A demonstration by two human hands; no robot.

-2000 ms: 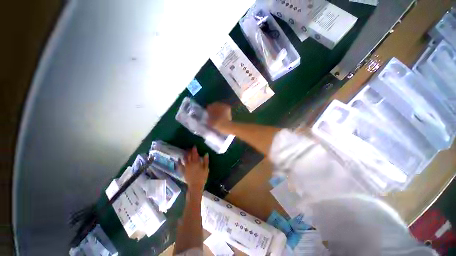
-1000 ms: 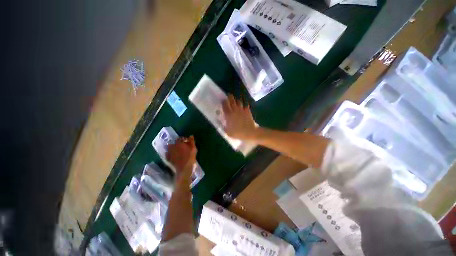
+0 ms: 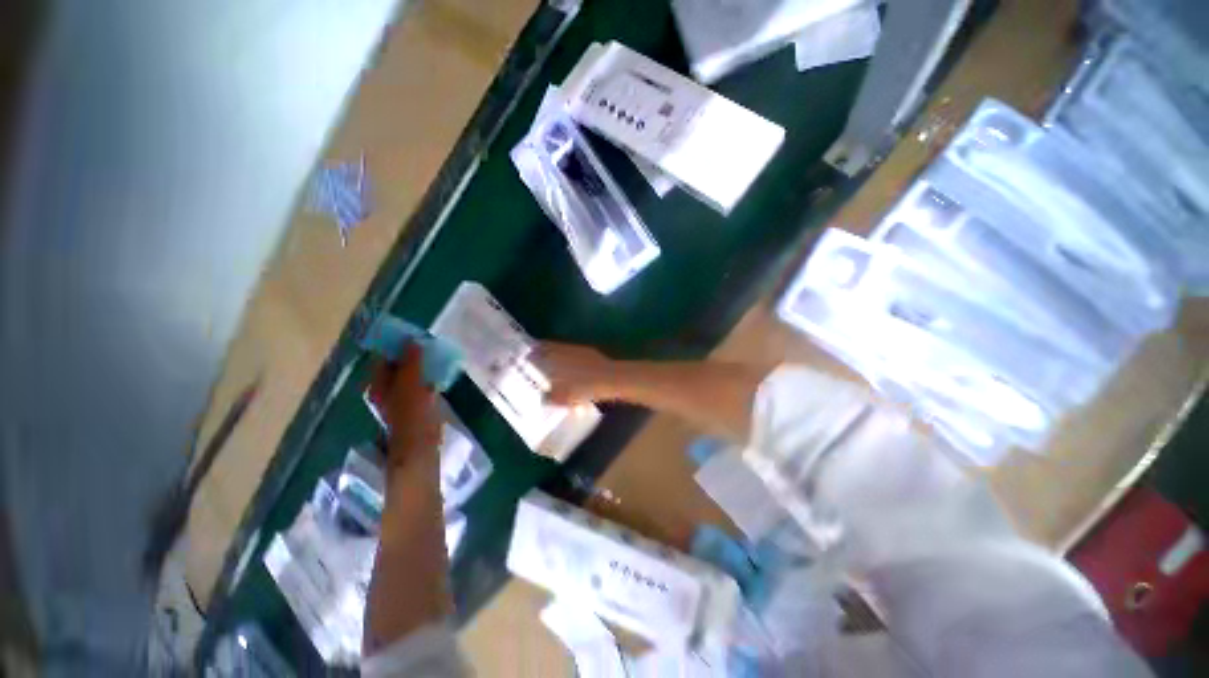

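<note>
My left hand (image 3: pixel 408 384) is over the green belt with blue sachets (image 3: pixel 419 347) at its fingertips; it appears to grip them. A clear blister tray (image 3: pixel 461 466) lies below and beside that hand. My right hand (image 3: pixel 570 375) rests on a white retail carton (image 3: pixel 507 364) on the belt; its fingers are blurred, so I cannot tell whether they grip it. A clear tray with a dark product (image 3: pixel 583 199) lies further up the belt, beside another white carton (image 3: pixel 679 122).
Overlapping clear trays (image 3: pixel 948 351) lie on the cardboard-covered bench at right. A white carton (image 3: pixel 617 570), papers and blue sachets (image 3: pixel 732 556) lie at the near edge. More trays and cartons (image 3: pixel 318 570) are at lower left. A metal guide bar (image 3: pixel 902 66) slants at upper right.
My left hand has left the tray and moved up to the blue sachets. My right hand and its carton have shifted down and left. The tray and carton further up have also shifted down-left in view.
</note>
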